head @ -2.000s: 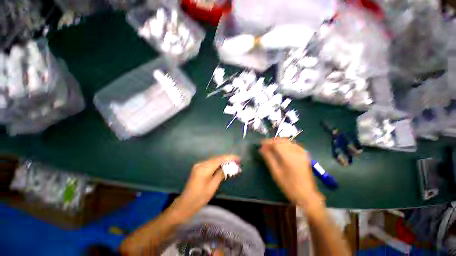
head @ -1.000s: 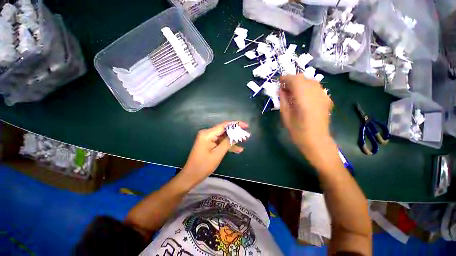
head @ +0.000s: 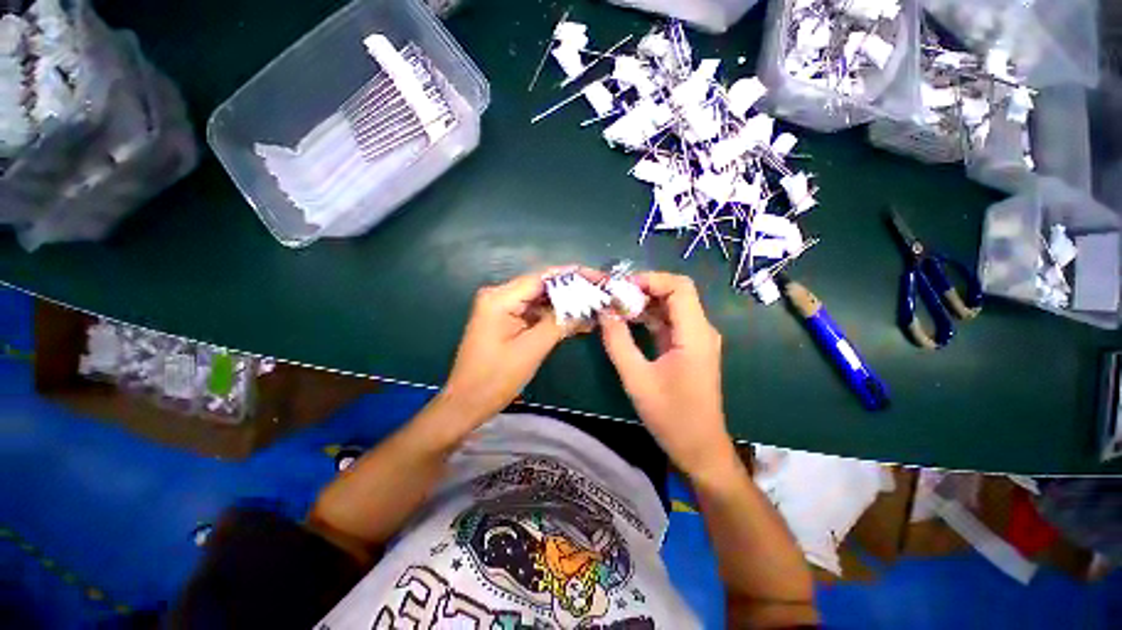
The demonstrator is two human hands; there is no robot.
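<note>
My left hand holds a bunch of pin parts with the white heads lined up, in front of my body. My right hand holds a white pin part between thumb and fingers, close beside the bunch. The thin stems in my hands are mostly hidden. A loose pile of pin parts with white heads and thin dark stems lies on the green bench beyond my right hand. The finished-parts box, a clear tub left of the pile, holds parts in a neat row.
A blue-handled knife and dark blue nippers lie right of the pile. Clear supply tubs stand behind it, and a small-parts tub stands at far right. Stacked filled boxes stand at far left. The bench edge curves before me.
My right hand has come back from the pile to my left hand and now holds a pin part. The view has shifted, and the whole knife now shows.
</note>
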